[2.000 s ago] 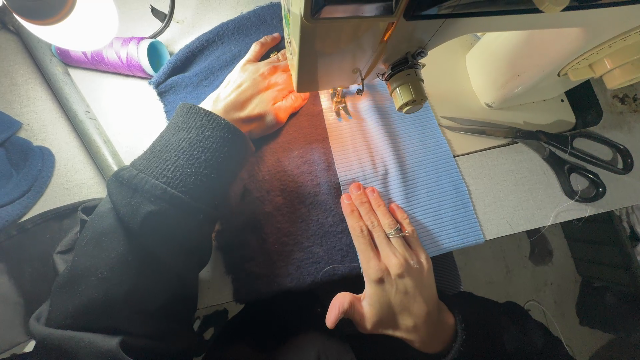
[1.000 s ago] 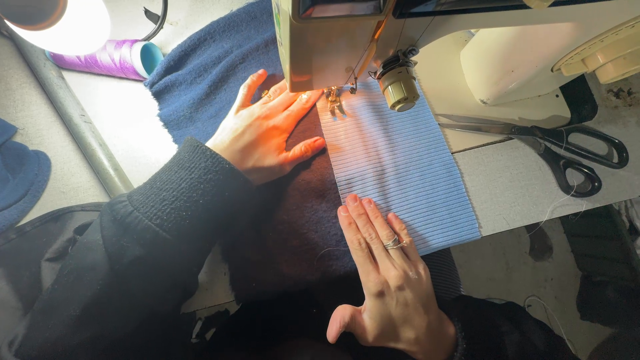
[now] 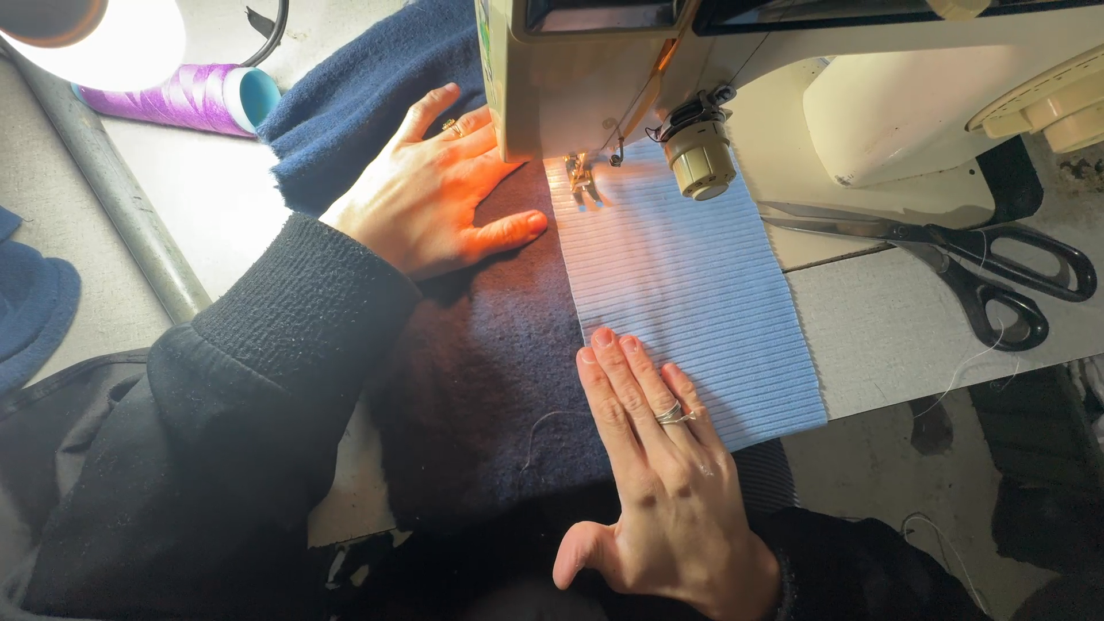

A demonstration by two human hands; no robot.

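Under the sewing machine's presser foot lies a light blue ribbed fabric piece, its left edge along a dark blue fleece fabric. My left hand rests flat on the fleece, left of the foot, fingers and thumb spread, fingertips partly hidden behind the machine head. My right hand lies with its fingertips on the ribbed piece near its left edge, nearer to me than the foot; its fingers are close together and the thumb points away. Neither hand grips anything.
Black-handled scissors lie on the right beside the machine bed. A cone of purple thread sits at upper left near a bright lamp and a metal tube. More blue fabric lies at the far left.
My left hand has opened from a more closed pose, its fingers and thumb now spread, and has shifted slightly down the fleece. My right hand has stayed nearly in place on the ribbed piece.
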